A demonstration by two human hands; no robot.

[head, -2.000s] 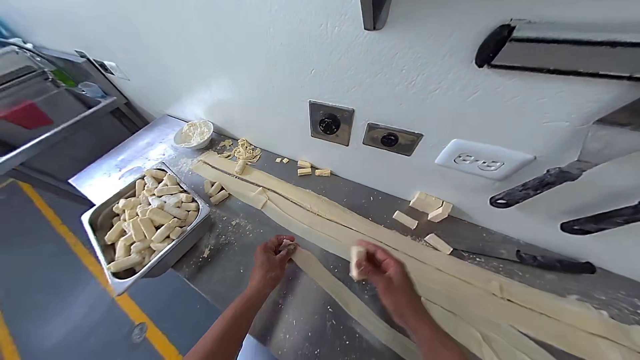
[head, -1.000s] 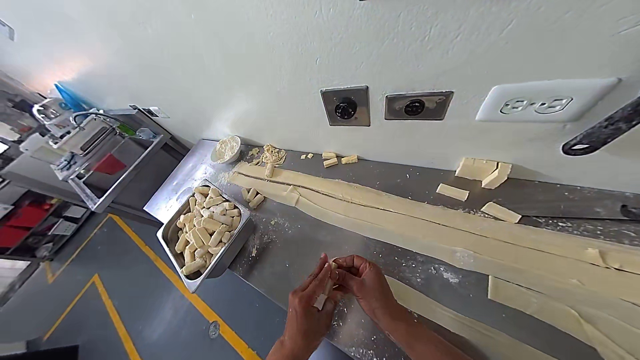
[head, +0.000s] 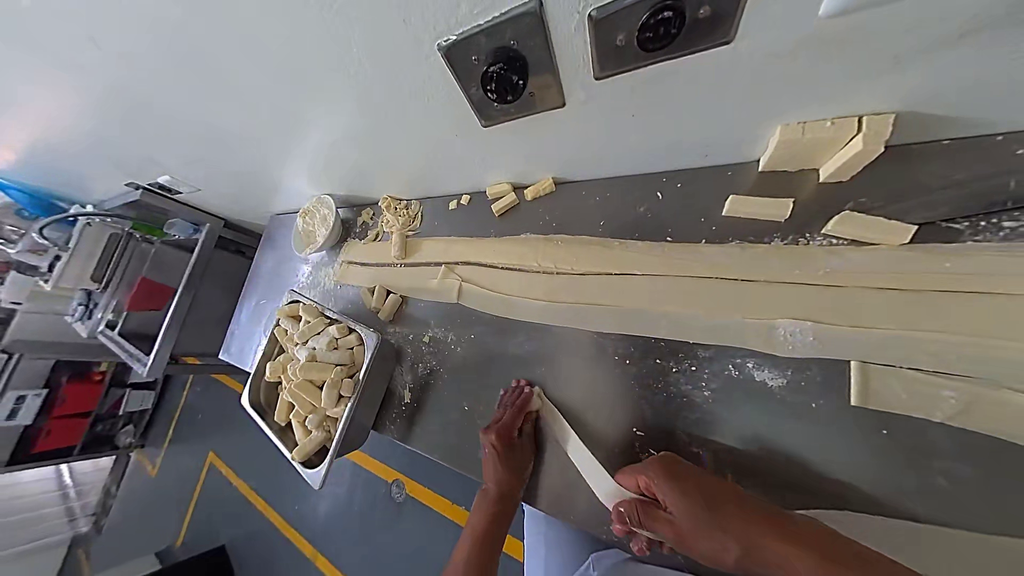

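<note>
My left hand [head: 512, 436] is closed around a small piece at the near end of a narrow dough strip [head: 578, 452], low over the steel worktop. Farther along the same strip, my right hand [head: 668, 500] grips it, and the strip runs slanting between both hands. Long flat dough sheets [head: 640, 284] lie along the worktop behind my hands. A steel pan [head: 372, 376] at the left holds a heap of pale dough-wrapped sticks [head: 316, 372]. Several cheese-like sticks [head: 382, 302] rest between the pan and the sheets.
A bowl of flour [head: 316, 226] and a pile of dough scraps [head: 398, 214] stand at the far left corner. Pale blocks [head: 808, 144] and cut sticks [head: 758, 208] lie along the wall, below metal outlet plates [head: 504, 76]. A steel sink unit [head: 160, 296] is beyond the worktop.
My hands were together one second ago; now they are apart with the dough strip stretched between them. The white stick seen in my right hand two seconds ago no longer shows there.
</note>
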